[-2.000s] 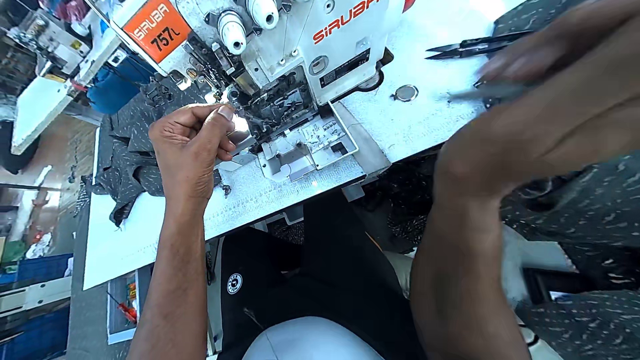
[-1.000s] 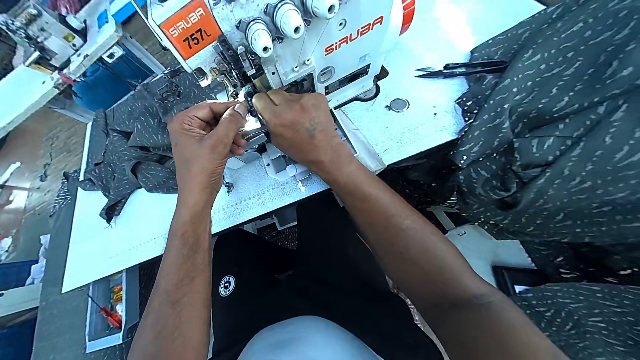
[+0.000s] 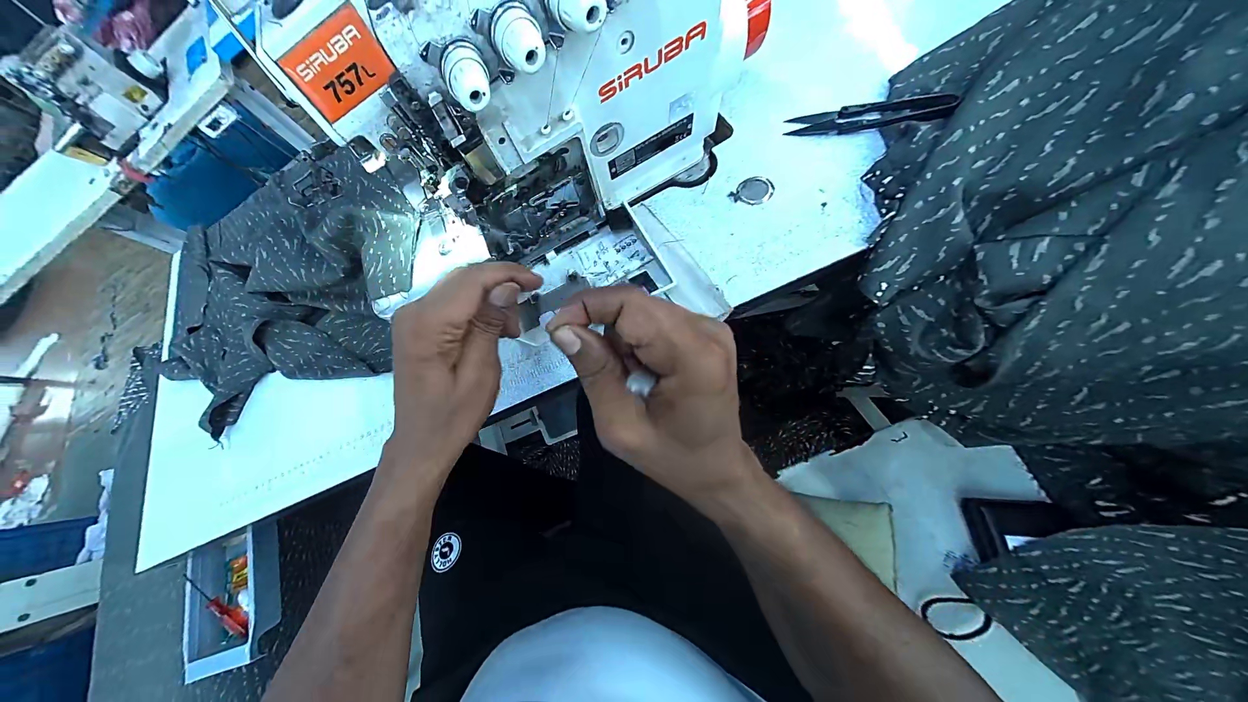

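Note:
My left hand (image 3: 458,341) is raised in front of the overlock sewing machine (image 3: 546,127), thumb and forefinger pinched together; whether it holds a thread is too fine to tell. Close on its right, my right hand (image 3: 653,361) pinches a small whitish item (image 3: 548,320) between thumb and forefinger. Another small white piece (image 3: 641,382) shows within its curled fingers; what it is cannot be told. The machine's looper cover stands open behind the hands. Dark patterned fabric (image 3: 292,263) lies left of the needle area.
Black thread snips (image 3: 873,114) lie on the white table (image 3: 770,244), touching a large pile of dark patterned fabric (image 3: 1082,234) at right. A small tray (image 3: 192,624) with a red-handled screwdriver (image 3: 228,614) hangs at lower left. Other sewing machines stand at upper left.
Both hands have come away from the needle area towards my body. Two seconds ago the right hand was over the table near the snips; one second ago it was beside the left at the needles.

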